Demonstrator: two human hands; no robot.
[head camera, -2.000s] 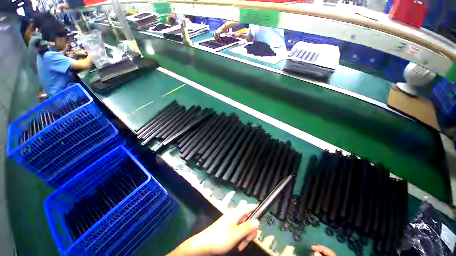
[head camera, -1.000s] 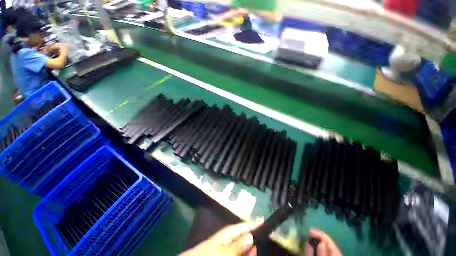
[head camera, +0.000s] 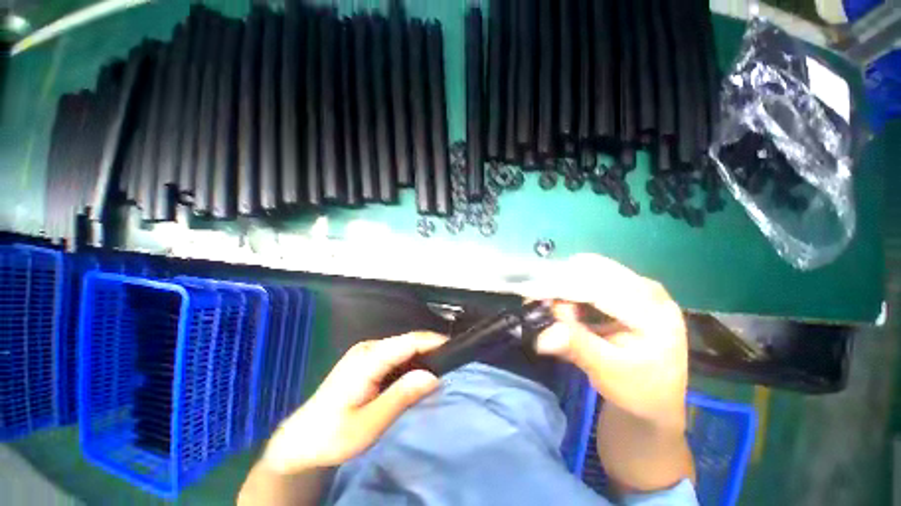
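My left hand (head camera: 358, 397) grips a black tube (head camera: 472, 341) over my lap, the tube slanting up to the right. My right hand (head camera: 622, 331) is at the tube's right end and holds a short dark piece (head camera: 536, 316) against it. Whether that piece is a ring, a cap or a tool is blurred. More black tubes lie side by side on the green bench in a left group (head camera: 286, 119) and a right group (head camera: 593, 79). Small black rings (head camera: 484, 203) lie loose at their near ends. One ring (head camera: 543, 247) lies apart, nearer the edge.
A clear plastic bag (head camera: 790, 148) with black parts lies at the bench's right. Whitish strips (head camera: 296, 242) line the near edge. Blue baskets (head camera: 178, 385) stand at lower left, and another (head camera: 721, 435) is below at right. A black tray (head camera: 790, 351) is under the edge.
The view has swung down to my lap and the near bench. The tube and my left hand are now over my lap, and my right hand has come to the tube's end.
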